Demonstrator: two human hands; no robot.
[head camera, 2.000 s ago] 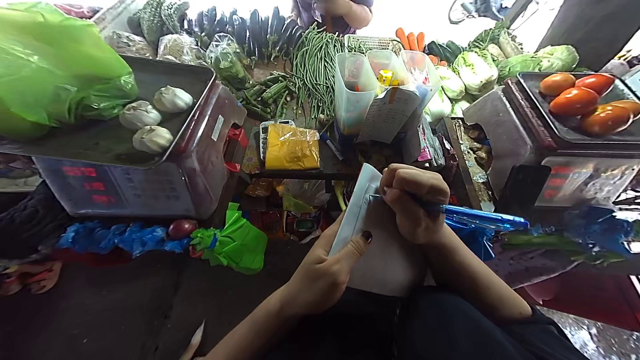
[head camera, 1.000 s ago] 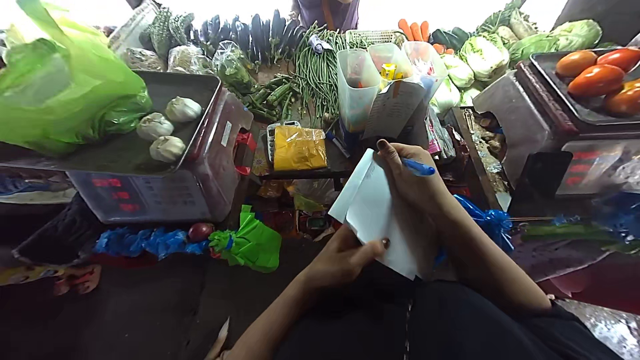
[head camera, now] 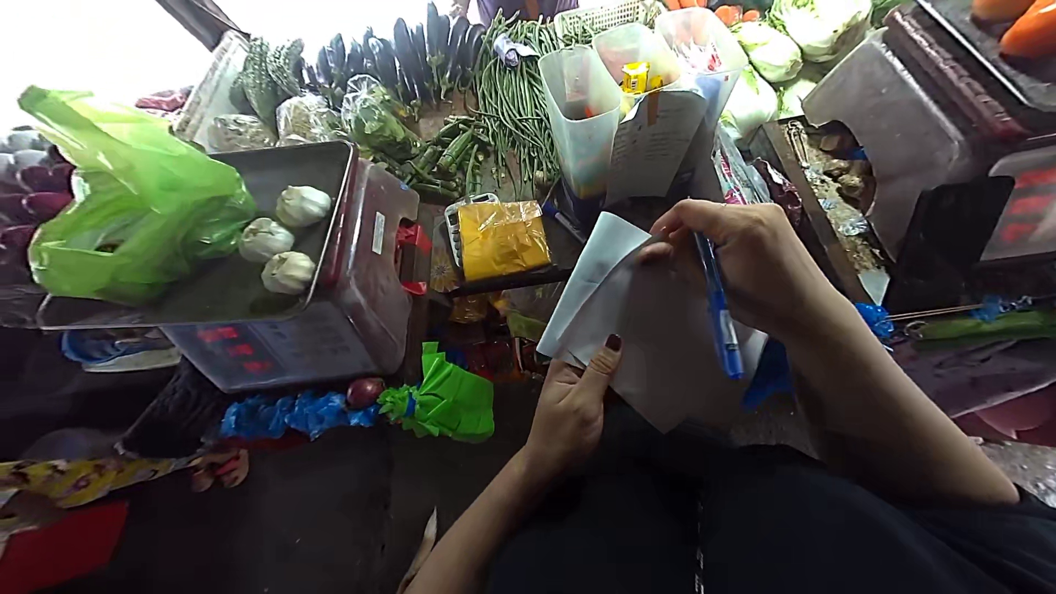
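Note:
Over my lap, a small pad of white paper is held at its lower left by my left hand, thumb on top. My right hand pinches the pad's upper edge, where a sheet is partly lifted or folded. A blue pen hangs down from the same right hand, lying across the pad. Beyond the pad sit a yellow plastic-wrapped package on a calculator and tall clear plastic containers with a written card against them.
At left, a scale bears several garlic bulbs and a green plastic bag. A second scale with tomatoes stands at right. Long beans, eggplants and cabbages lie beyond. A person is partly visible behind the stall.
Two seconds ago my right hand held the pen's tip against the pad. The pen now hangs down while the right fingers grip the paper's top edge, and a sheet has been lifted.

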